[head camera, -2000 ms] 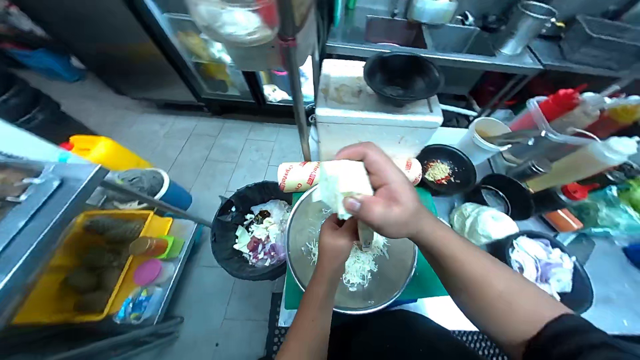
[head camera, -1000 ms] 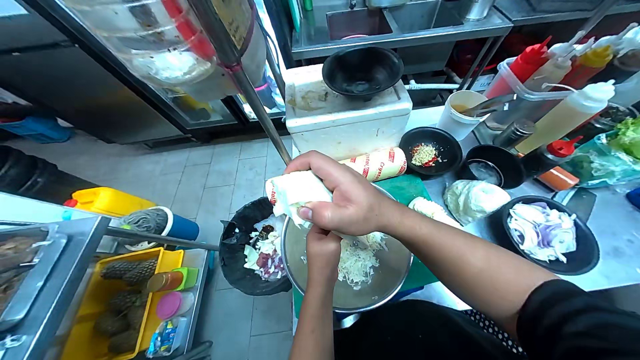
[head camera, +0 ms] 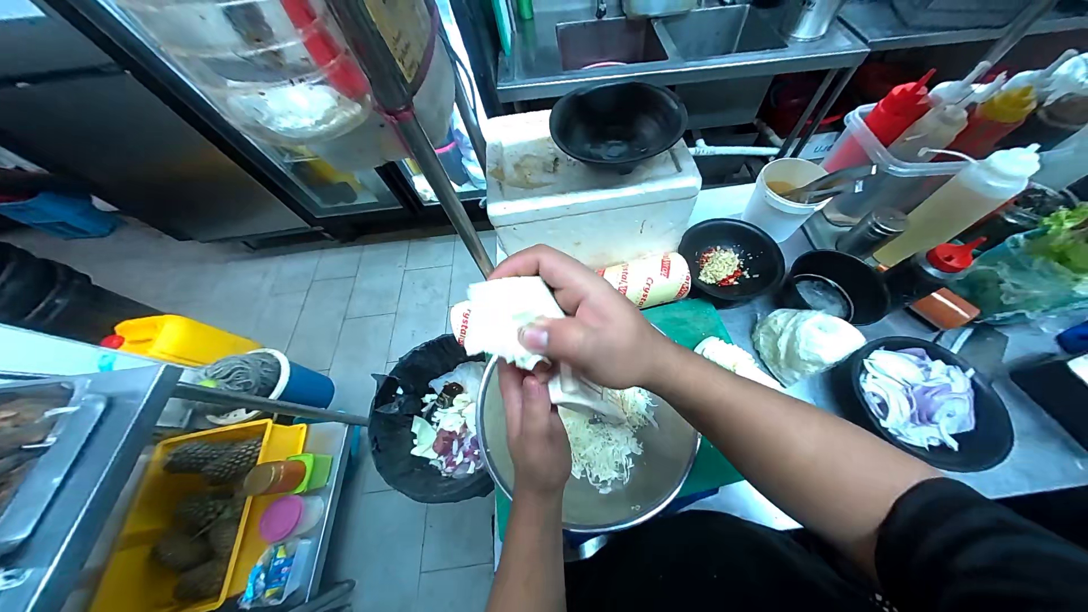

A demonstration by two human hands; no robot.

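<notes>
My right hand (head camera: 595,319) grips a pale, flat-sided block (head camera: 510,319), perhaps a cut vegetable, with the thumb on top. Just below it, my left hand (head camera: 537,425) has its fingers up against the block's underside; whether it also holds a tool is hidden. Both hands are over the left part of a steel bowl (head camera: 633,506). White shreds (head camera: 608,446) lie in the bowl. The bowl stands on a green cutting board (head camera: 714,463). Behind the hands lies a printed roll of cling film (head camera: 650,279), partly covered by them.
A black-lined bin (head camera: 391,459) with scraps stands left of the bowl. At right are a cabbage (head camera: 803,344), a black bowl of sliced onion (head camera: 990,433), a small bowl of chopped garlic and chilli (head camera: 756,289) and sauce bottles (head camera: 965,204). A metal pole (head camera: 438,170) rises behind the hands.
The block is turned differently in my right hand, with a broad pale face showing now. My hands stay together over the bowl. The view has shifted somewhat.
</notes>
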